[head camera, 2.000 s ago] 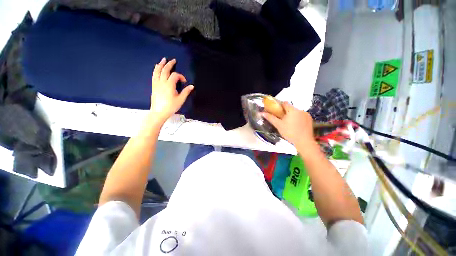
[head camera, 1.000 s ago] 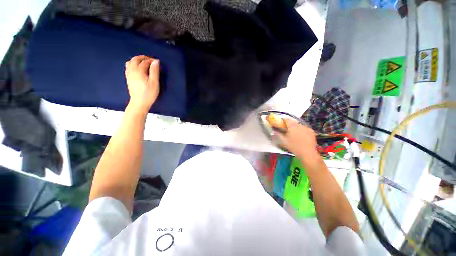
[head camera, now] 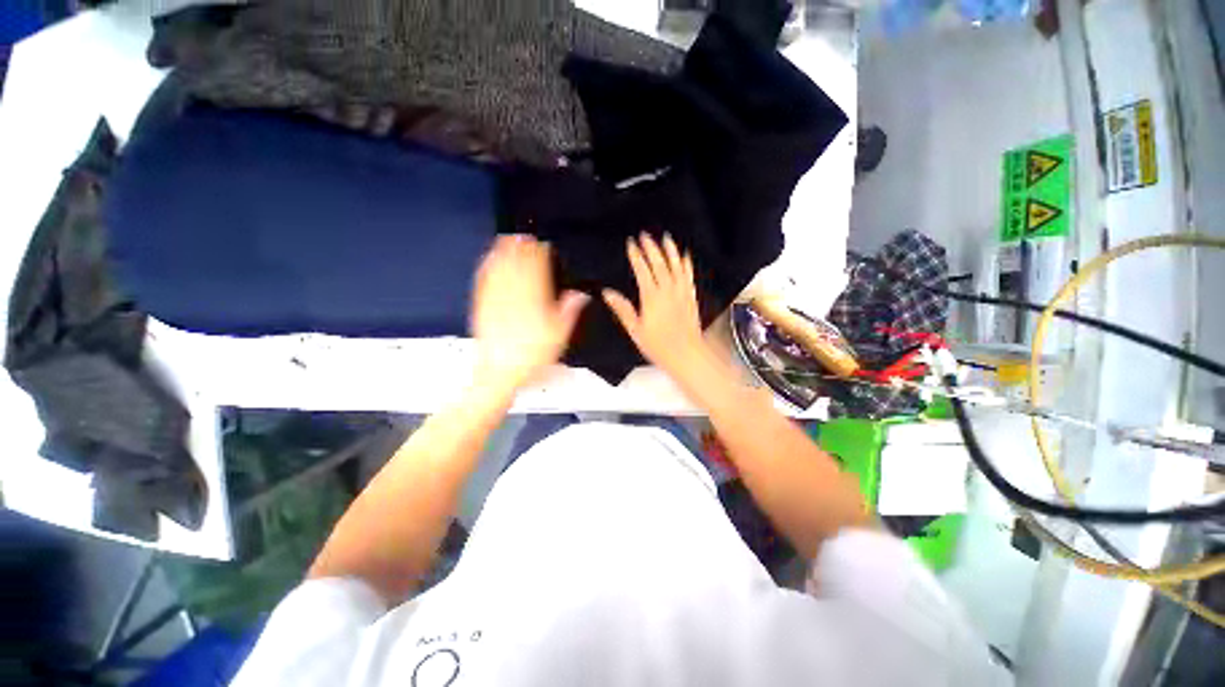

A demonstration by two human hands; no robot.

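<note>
The black garment (head camera: 672, 201) lies over the right part of the navy padded board (head camera: 309, 222), its near edge hanging at the table's front. My left hand (head camera: 517, 306) is at the garment's left near edge, blurred; whether its fingers pinch cloth cannot be told. My right hand (head camera: 661, 302) lies on the black garment with its fingers apart, holding nothing. The steam iron (head camera: 793, 352) sits at the table's right edge, right of my right hand, with its wooden handle up and no hand on it.
Grey tweed (head camera: 403, 61) is heaped along the board's far side. Dark grey pieces (head camera: 101, 389) hang at the left table end. A checked cloth (head camera: 893, 302) lies beside the iron. A black cable (head camera: 1001, 470) and yellowish hose (head camera: 1041, 349) curve at the right. A green box (head camera: 853, 450) is below.
My right hand has let go of the iron and moved left onto the black garment. My left hand has moved right from the navy board to the garment's edge. The iron stands farther right.
</note>
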